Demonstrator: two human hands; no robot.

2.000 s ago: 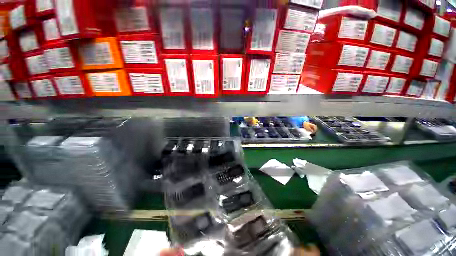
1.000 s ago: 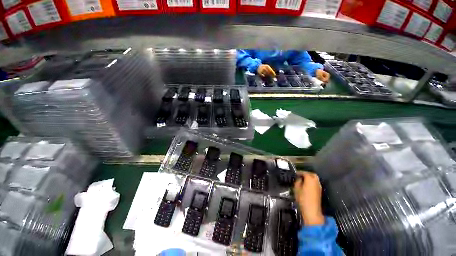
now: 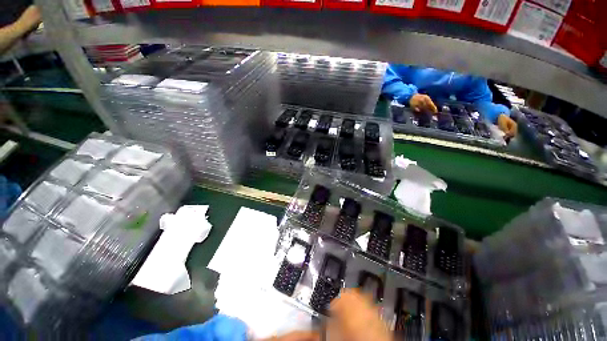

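A clear blister tray (image 3: 299, 200) lies in front of me with black bar phones in two rows of pockets. My right hand (image 3: 359, 318) is blurred and over the middle of its front row, at the bottom; its fingertips are unclear. My left hand (image 3: 293, 336) is low beside the tray's front left corner, mostly cut off by the bottom edge. I cannot tell if either hand holds anything. A front-row phone (image 3: 327, 281) shows just left of my right hand. A white sleeve stack (image 3: 245, 245) lies left of the tray.
Stacked filled trays stand at left (image 3: 100, 200) and right (image 3: 532, 250). A tall tray stack (image 3: 180, 126) and another tray of phones (image 3: 266, 160) are behind. White wraps lie on the bench (image 3: 174, 250) and belt (image 3: 418, 188). A co-worker's hands (image 3: 422, 103) work opposite, below a metal shelf (image 3: 299, 34).
The view has turned left, so things sit further right. My right hand has moved from the tray's right end to the middle of its front row. My left hand has come partly into view.
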